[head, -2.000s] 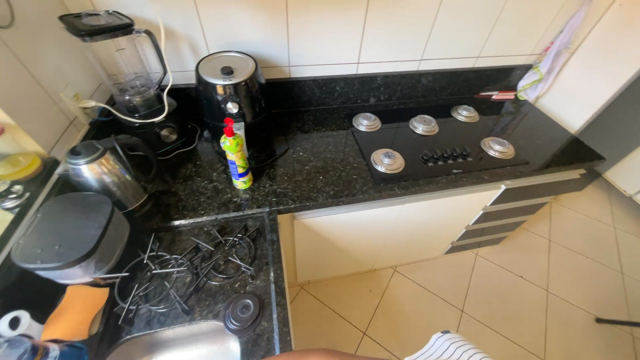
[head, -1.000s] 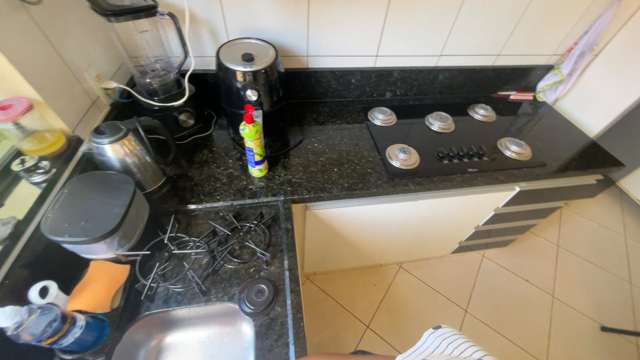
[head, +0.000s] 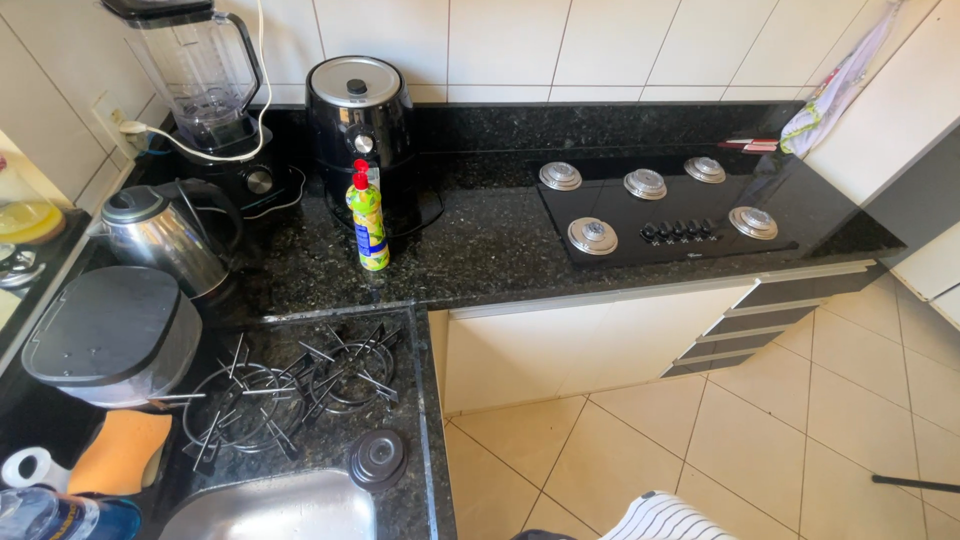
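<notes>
Neither of my hands shows; a striped sleeve or shirt part (head: 664, 517) is at the bottom edge. On the black granite counter stands a green and yellow squeeze bottle with a red cap (head: 367, 221). Wire burner grates (head: 244, 405) lie in a group beside the steel sink (head: 277, 514), and dark burner caps (head: 377, 459) rest at the sink's corner. An orange sponge (head: 120, 450) lies left of the sink. The black glass cooktop (head: 675, 214) bears several metal burners without grates and a row of black knobs (head: 679, 229).
An air fryer (head: 360, 112), a blender (head: 210, 97) and an electric kettle (head: 161, 232) stand along the back left. A lidded bin (head: 112, 330) and a blue bottle (head: 71, 514) are near the sink. A cloth (head: 836, 90) hangs at right; knives (head: 750, 144) lie behind the cooktop.
The view has shifted somewhat, bringing more of the sink and the blue bottle into sight. The bit of skin at the bottom edge in the earlier frames no longer shows.
</notes>
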